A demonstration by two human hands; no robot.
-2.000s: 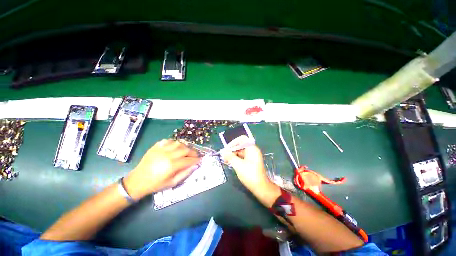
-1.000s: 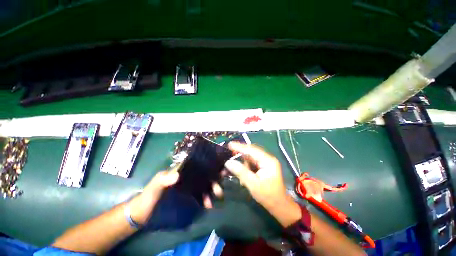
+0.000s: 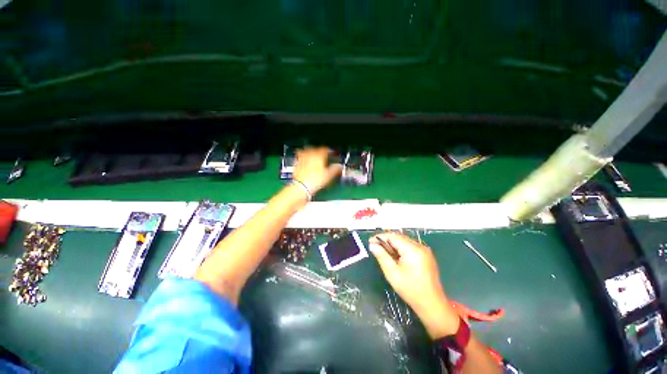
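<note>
My left hand (image 3: 316, 172) is blurred and reaches over the green belt. It looks open, between an open phone unit (image 3: 289, 162) on its left, partly covered by the hand, and another open phone unit (image 3: 358, 166) near its fingertips. My right hand (image 3: 406, 269) is above the dark green mat, fingers closed on what looks like a thin dark tool, mostly hidden. The dark pad with a white border (image 3: 344, 250) lies flat just left of it. A pile of tiny dark and gold parts (image 3: 295, 245) lies left of the pad.
Two open phone units (image 3: 132, 256) (image 3: 197, 241) lie at left, beside a second parts pile (image 3: 36, 263). Clear film strips (image 3: 314, 283) lie on the mat. The orange-red blow gun (image 3: 479, 314) is partly behind my right arm. A black tray (image 3: 611, 256) and taped post (image 3: 548, 175) are at right.
The phone unit is out of my hands; an additional unit is on the belt. My left hand has moved forward to the belt. My right hand has drawn slightly right. The view has tilted up.
</note>
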